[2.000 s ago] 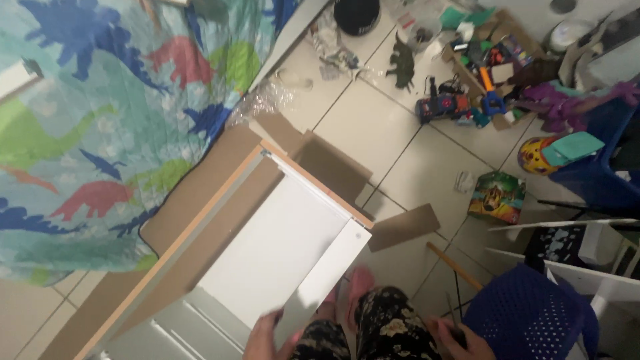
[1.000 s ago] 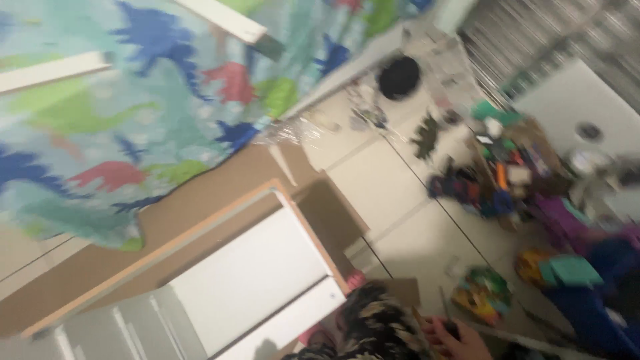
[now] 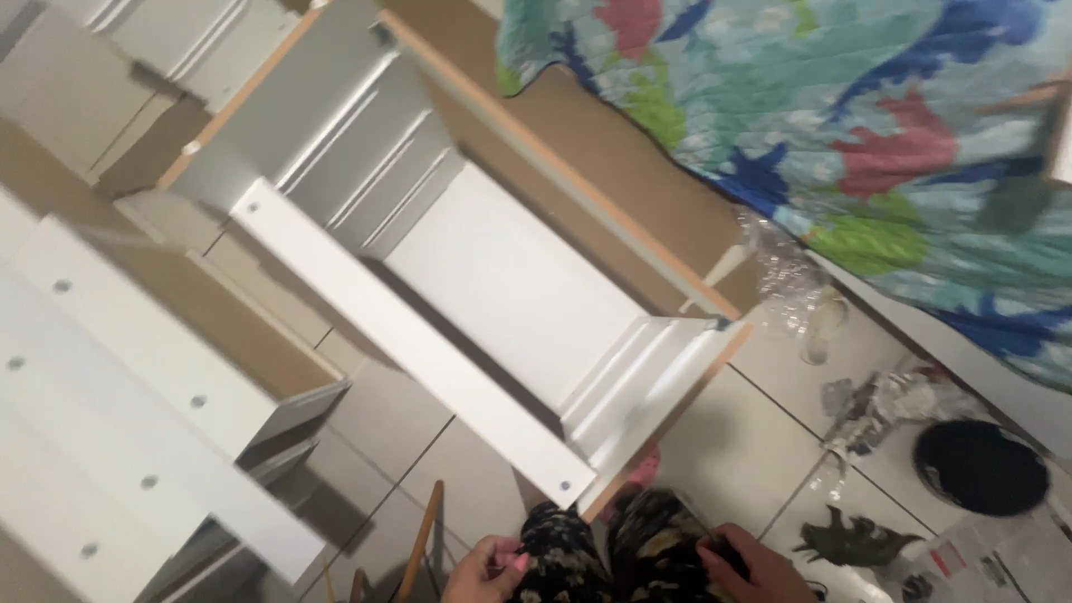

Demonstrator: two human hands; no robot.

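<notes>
A white dresser frame (image 3: 402,335) with drawer runners on its inner sides and orange-brown edges lies on the floor in front of my legs. Near my left thigh is my left hand (image 3: 487,571), its fingers curled together; whether anything small is between them cannot be told. My right hand (image 3: 749,565) is closed around a dark, slim object (image 3: 727,553), perhaps a tool, beside my right thigh. Neither hand touches the frame. Both stay at the bottom edge, over dark patterned trousers (image 3: 653,544).
White drawers (image 3: 159,368) with screw heads stand at the left. A dinosaur-print blanket (image 3: 837,126) hangs over a bed at the upper right. Clear plastic wrap (image 3: 783,268), a black round object (image 3: 980,467) and a toy dinosaur (image 3: 854,538) lie on the tiles; cardboard (image 3: 603,142) lies beyond the frame.
The view has swung far round to the left, bringing the white drawers into sight. My left hand, at the frame's near edge two seconds ago, is now apart from it by my thigh.
</notes>
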